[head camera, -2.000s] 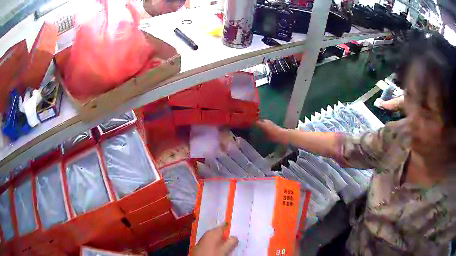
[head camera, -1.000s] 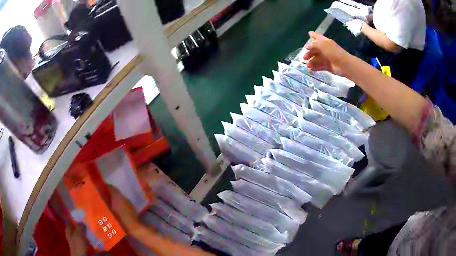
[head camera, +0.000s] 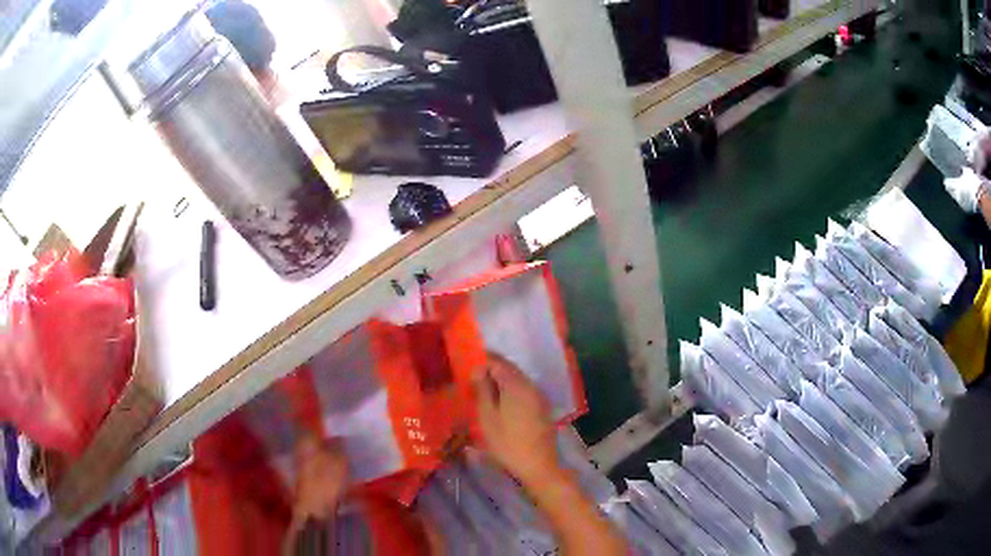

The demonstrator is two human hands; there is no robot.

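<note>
Orange box bases with pale insides stand under the shelf edge. One open box (head camera: 364, 429) shows its pale inside, beside an orange side with white print (head camera: 418, 407). Another open box (head camera: 522, 326) is at its right. My right hand (head camera: 513, 418) has its fingers closed on the orange edge between them. My left hand (head camera: 318, 478) is blurred at the lower left of the printed box; its fingers are unclear, so its hold cannot be told. Bagged flat devices (head camera: 804, 380) stand on edge in rows at the right.
The white, wood-edged shelf (head camera: 359, 234) crosses above my hands. It holds a tumbler (head camera: 255, 163), a black radio (head camera: 408, 125), a marker pen (head camera: 207, 266) and a red plastic bag (head camera: 71, 348). A white post (head camera: 609, 185) stands right of the boxes. A gloved hand (head camera: 965, 190) is at the far right.
The view has swung back left, showing more of the shelf. The co-worker's outstretched arm is out of view. My hands are still at the orange boxes, which now stand under the shelf edge.
</note>
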